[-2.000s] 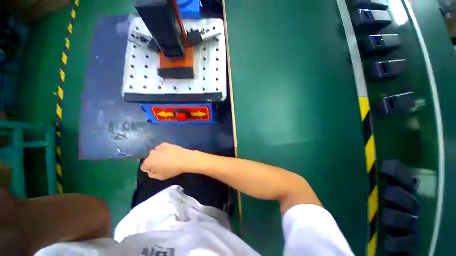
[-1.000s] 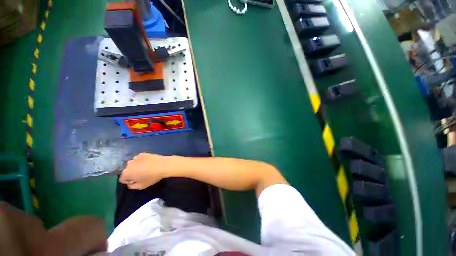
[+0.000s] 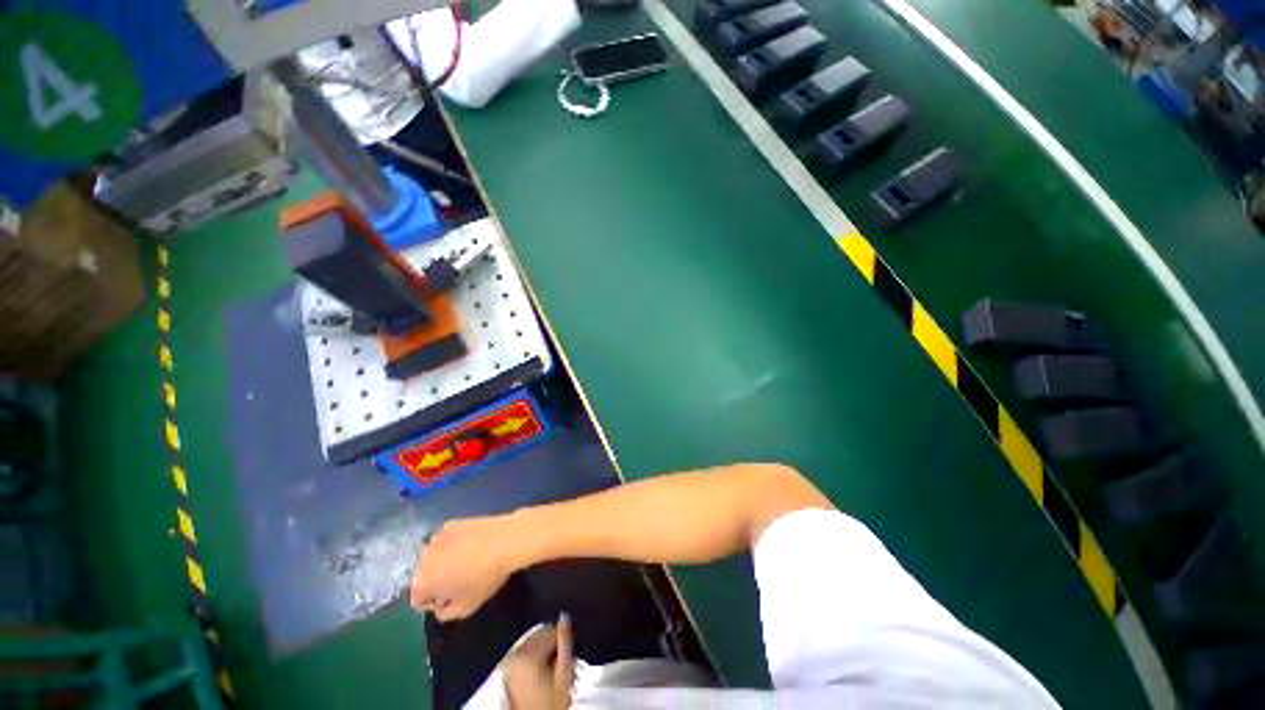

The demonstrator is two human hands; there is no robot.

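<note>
A dark oblong housing [image 3: 354,266] stands upright and leaning in view in the orange fixture [image 3: 423,340]. The fixture sits on the silver holed plate [image 3: 347,382]. Below it is the blue base with a red panel and red knob [image 3: 472,449]. My right hand [image 3: 465,566] is curled into a fist near the dark table's front edge, with nothing seen in it. My left hand [image 3: 538,673] shows only partly at the bottom, one finger extended; whether it holds anything is hidden. Neither hand touches the machine.
Dark housings [image 3: 918,185] lie in a row on the green line bench [image 3: 666,278], with more [image 3: 1075,377] lower right. A phone [image 3: 619,57] with a beaded strap lies at the top. The machine head marked 4 [image 3: 63,86] is upper left; cartons [image 3: 76,278] stand below it.
The view has turned and shifted, bringing the machine head and phone into sight. My right fist stays by the table edge. The blurred brown shape at lower left is gone; my left hand shows at the bottom.
</note>
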